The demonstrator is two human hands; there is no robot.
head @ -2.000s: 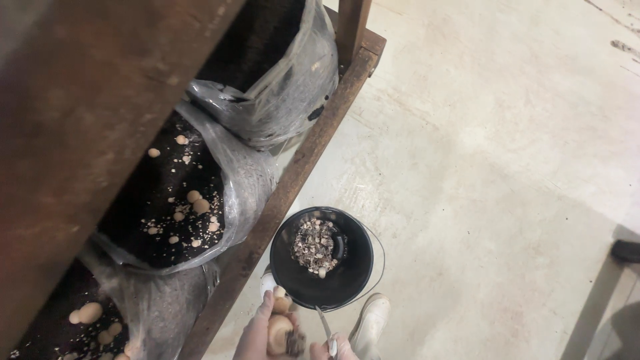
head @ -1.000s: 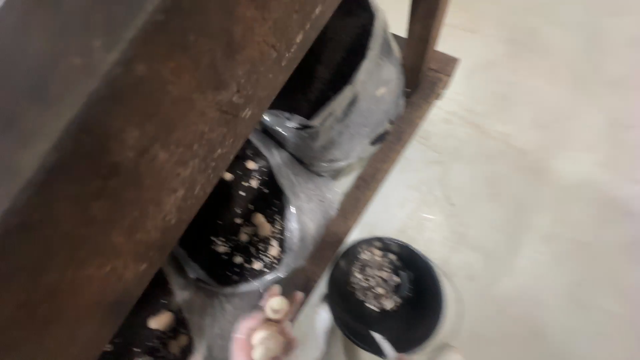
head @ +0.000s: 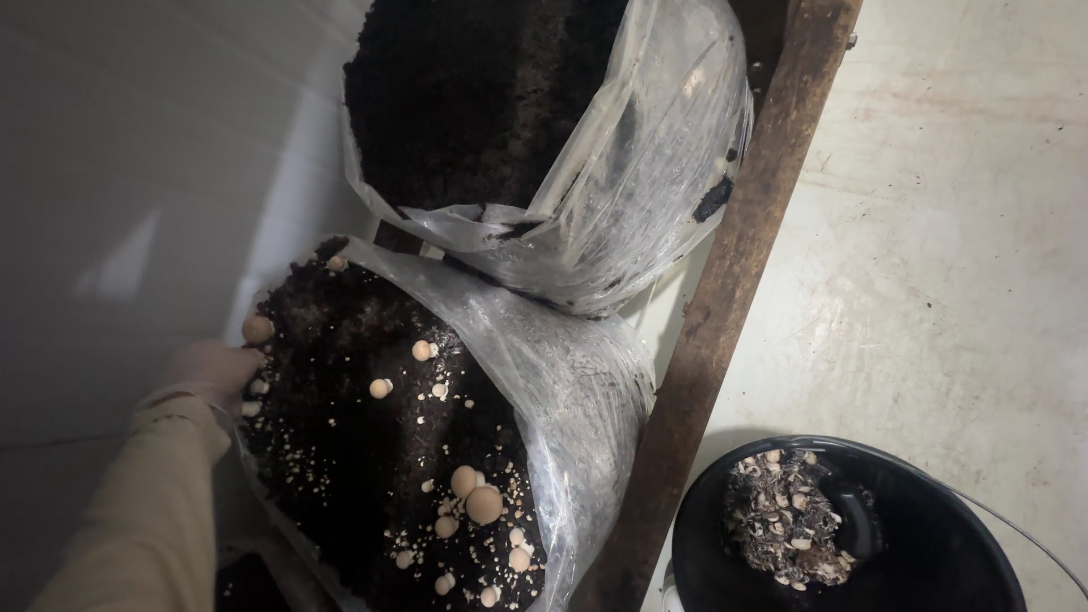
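My left hand (head: 208, 372), in a beige sleeve and what looks like a thin clear glove, reaches to the left rim of an open plastic bag (head: 578, 399) of dark soil. Its fingers are blurred and partly hidden, just below a brown-capped mushroom (head: 257, 329) at the soil's edge; whether they hold anything cannot be made out. Several round mushrooms (head: 484, 504) and many tiny pale ones stand on the dark soil (head: 365, 459). My right hand is out of view. At the lower right, a black bucket (head: 943, 552) holds a heap of pale, soil-covered mushroom trimmings (head: 790, 518).
Another soil-filled plastic bag (head: 663, 153) sits behind, touching the first. A wooden shelf rail (head: 722, 314) runs diagonally between the bags and the pale floor (head: 926, 280). A grey wall (head: 144, 153) borders the left side. The bucket's wire handle (head: 1020, 531) sticks out to the right.
My left hand, earlier beside the bucket with mushrooms in it, is now at the bag's far left rim. My right hand and its knife have left view. The view has moved closer to the bags.
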